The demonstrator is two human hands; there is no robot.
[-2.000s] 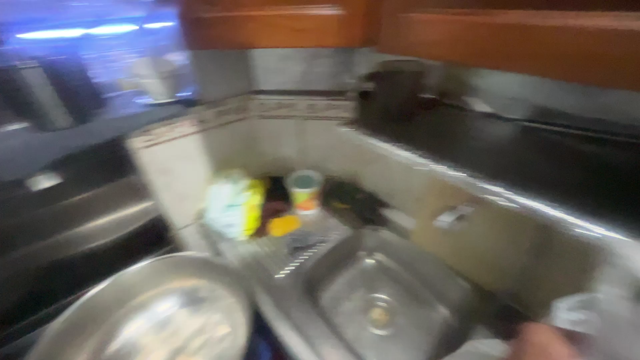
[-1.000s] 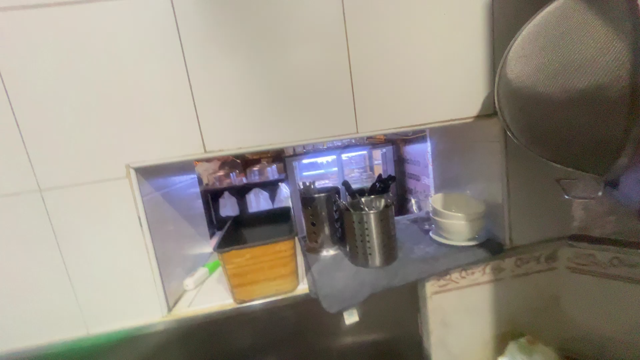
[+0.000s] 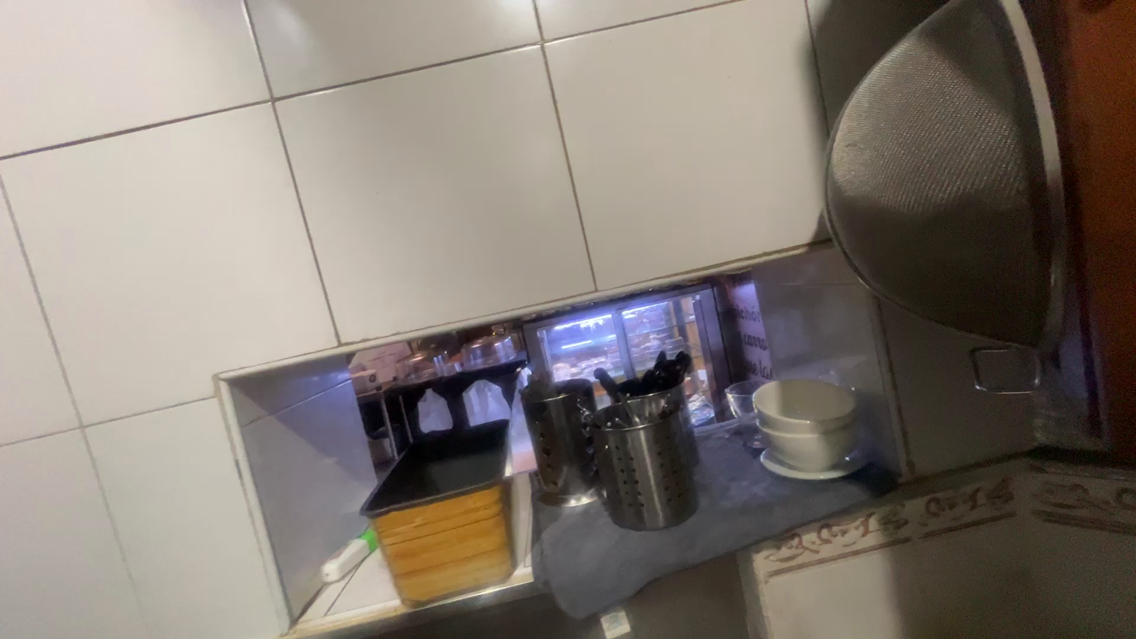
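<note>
Neither of my hands shows in the head view. A recessed opening in the white tiled wall holds a wood-patterned bin with a black inside [image 3: 448, 546] at its left. Beside it, on a grey cloth [image 3: 612, 564], stand perforated steel utensil holders [image 3: 646, 475], the front one with dark-handled utensils rising in or behind it. Two white bowls [image 3: 806, 426] are stacked on a white saucer [image 3: 815, 466] at the right, with a clear glass [image 3: 744, 413] just behind them. A white and green-ended object [image 3: 348, 557] lies left of the bin.
A large mesh strainer [image 3: 941, 177] hangs at the upper right, in front of the tiles and close to a reddish-brown wooden cabinet [image 3: 1100, 222]. A lit glass display case [image 3: 621, 333] shows through the opening. Decorative border tiles [image 3: 896, 524] run below right.
The view has swung from the sink and the pan to the wall opening, then come somewhat nearer to it. A blurred hand low at the right two seconds ago is out of view.
</note>
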